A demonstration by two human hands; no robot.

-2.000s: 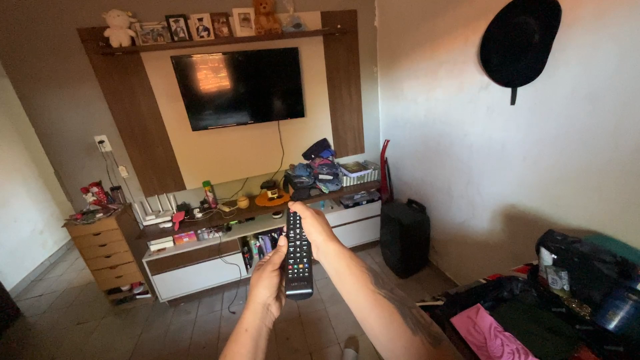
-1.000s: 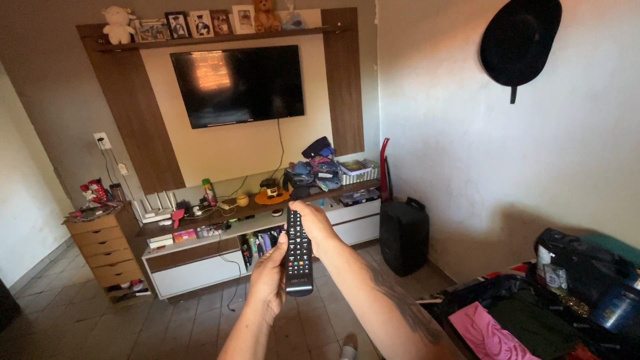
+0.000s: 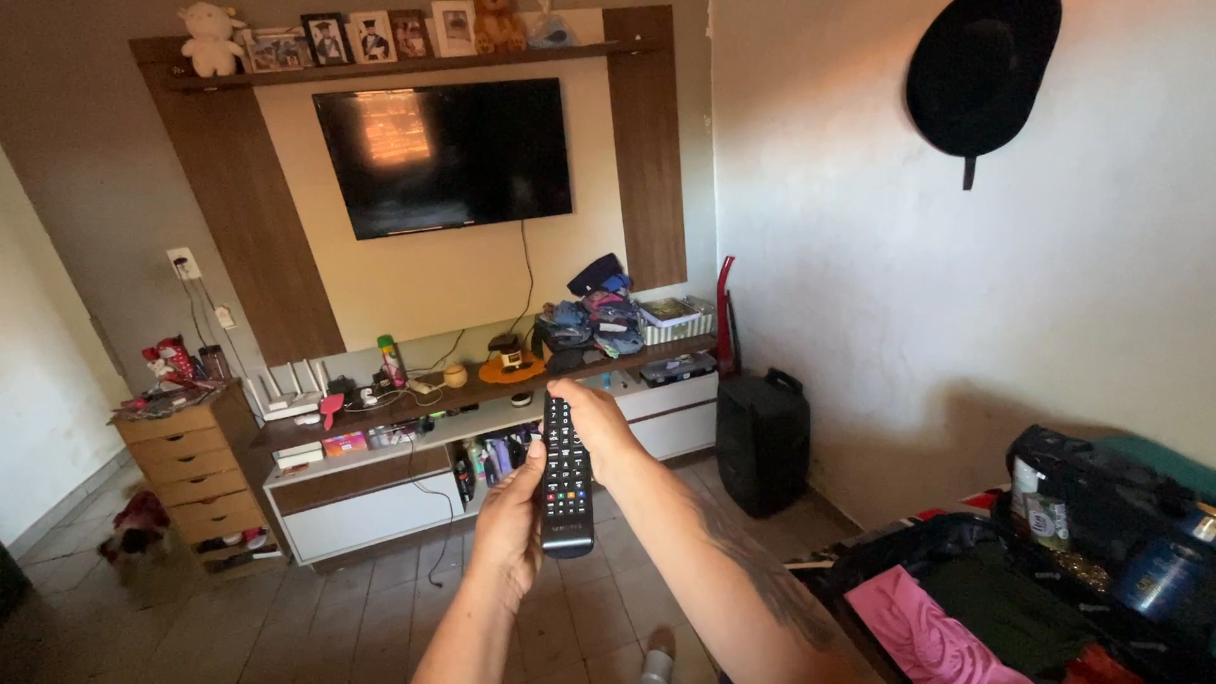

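Observation:
A black remote control (image 3: 567, 484) stands between my two hands, its lower end toward me and its top end pointing at the wall unit. My left hand (image 3: 513, 518) grips its left side near the middle, thumb along the edge. My right hand (image 3: 594, 427) holds it from the right near the top, a finger or thumb at its upper end. Beyond it, a flat television (image 3: 451, 157) hangs on the wall panel. Its screen is dark, with an orange window reflection at the upper left.
A low media console (image 3: 370, 522) carries a white router (image 3: 290, 394), cables and folded clothes (image 3: 598, 318). A wooden drawer unit (image 3: 185, 465) stands left; a black speaker (image 3: 763, 442) stands right. Near me at right lies an open suitcase (image 3: 845, 570) with pink cloth (image 3: 917, 622). A black hat (image 3: 983, 76) hangs above.
At the lower left, a dark reddish furry shape, possibly an animal, now shows on the floor beside the drawer unit. Both hands keep the same hold on the remote.

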